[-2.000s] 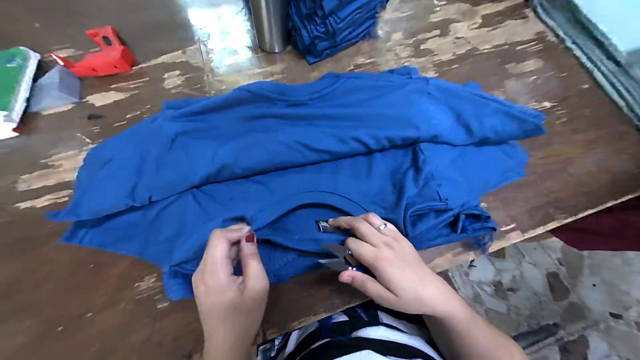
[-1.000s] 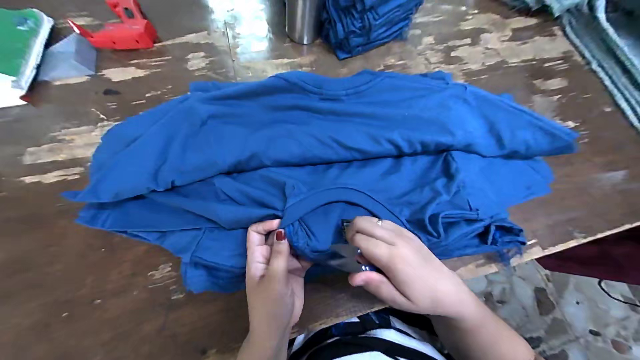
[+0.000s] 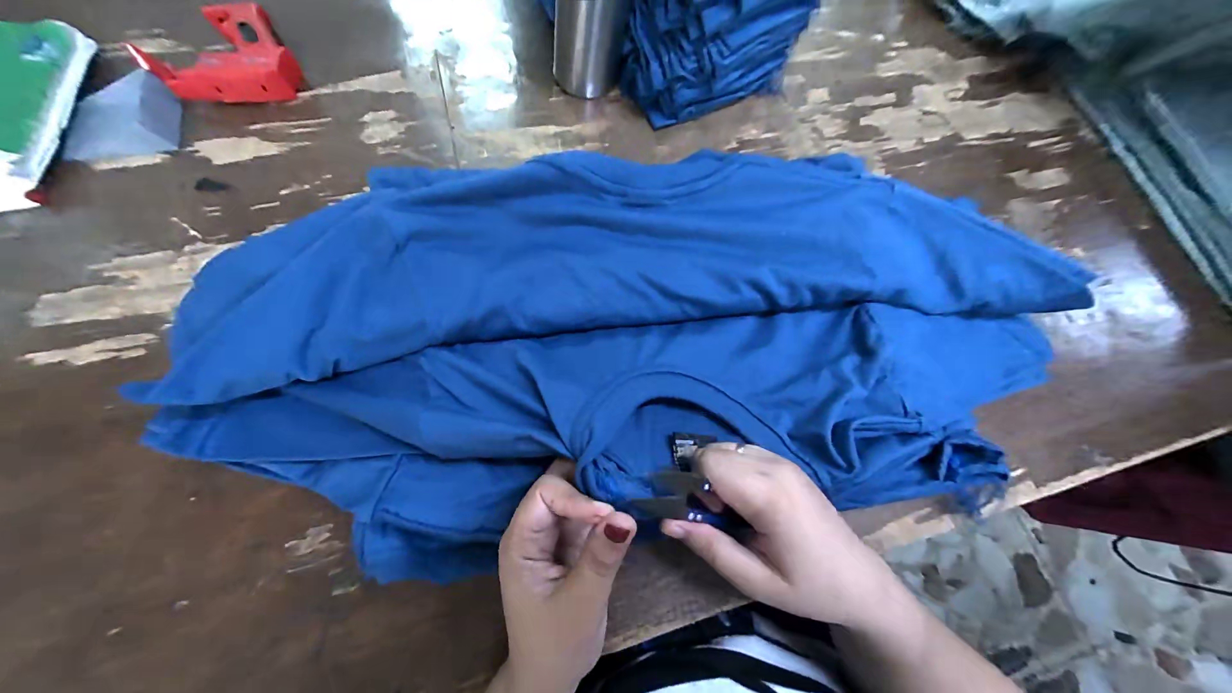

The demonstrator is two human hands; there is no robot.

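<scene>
Blue T-shirts lie layered on the worn wooden table, the front blue T-shirt (image 3: 462, 404) with its round neckband (image 3: 674, 380) nearest me. Between thumb and fingers, my left hand (image 3: 563, 568) pinches the left side of that neckband. My right hand (image 3: 780, 539) is closed around small thread snips (image 3: 664, 496), whose blades point left towards the pinched edge. A black neck label (image 3: 685, 448) shows inside the collar, just above my right fingers. The snips' handles are mostly hidden in my hand.
At the back stand a metal cylinder (image 3: 587, 48) and a folded blue fabric stack (image 3: 717, 53). A red tape dispenser (image 3: 236, 67) and a green-and-white item (image 3: 38, 96) are at the back left. Grey-green cloth (image 3: 1145, 125) lies along the right. The table edge (image 3: 1107, 472) is near me.
The snips' blades now show beside the neckband, near my left fingertips. The black label, hidden one second ago, is visible again.
</scene>
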